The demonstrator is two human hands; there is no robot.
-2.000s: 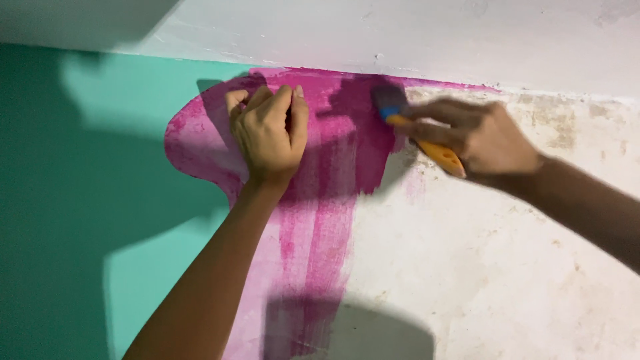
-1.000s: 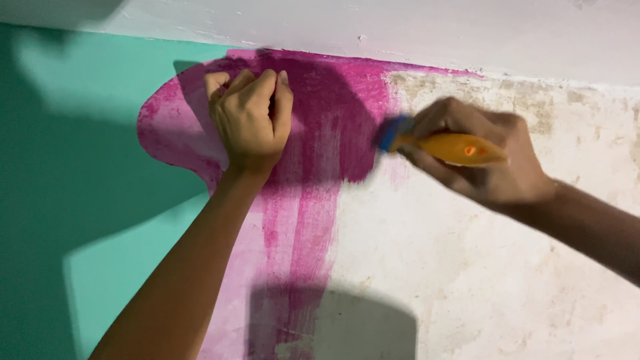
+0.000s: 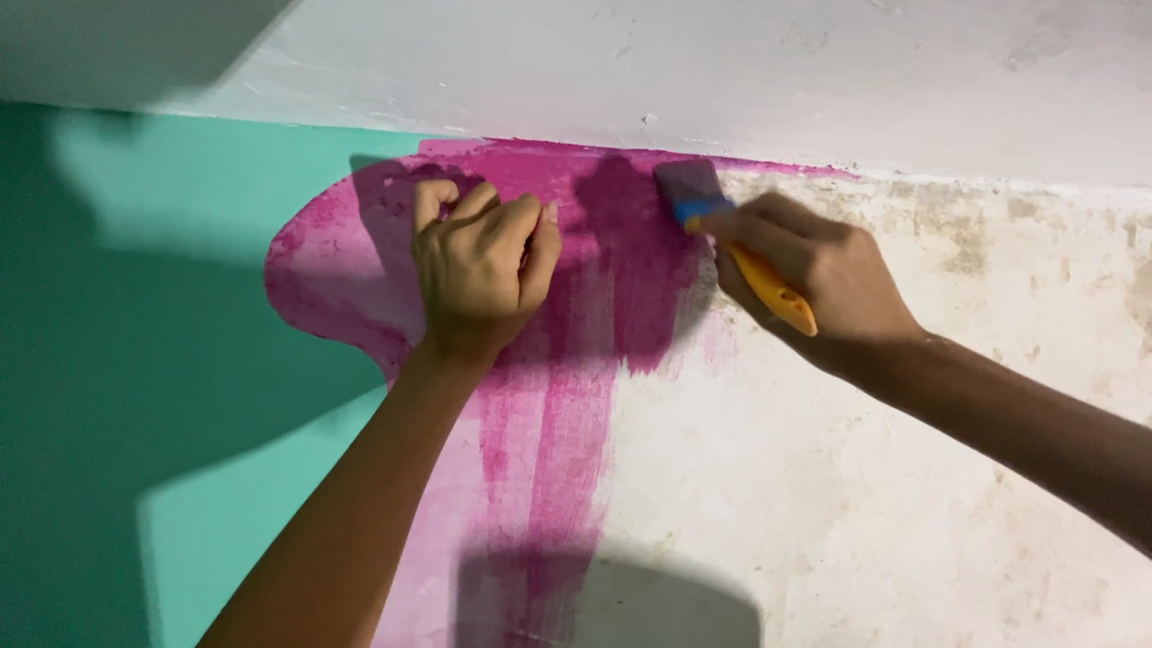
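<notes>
My right hand (image 3: 810, 270) grips a paintbrush (image 3: 769, 288) with an orange handle and a blue ferrule. Its dark bristles lie at the right edge of the magenta paint (image 3: 648, 297), close below the ceiling line. My left hand (image 3: 486, 261), fingers curled, is over the painted patch, left of the brush; nothing shows in it, and whether it touches the wall cannot be told. Streaks of magenta run down over a paler pink area (image 3: 441, 531).
Teal paint (image 3: 225, 351) covers the wall at left, with a curved border against the pink. Stained off-white wall (image 3: 882, 468) lies at right. Above runs the pale ceiling (image 3: 576, 72). Shadows of the arms fall across the wall.
Over the last second the brush has swung from roughly level to bristles up and moved up toward the ceiling line. My left hand keeps its curled pose over the pink.
</notes>
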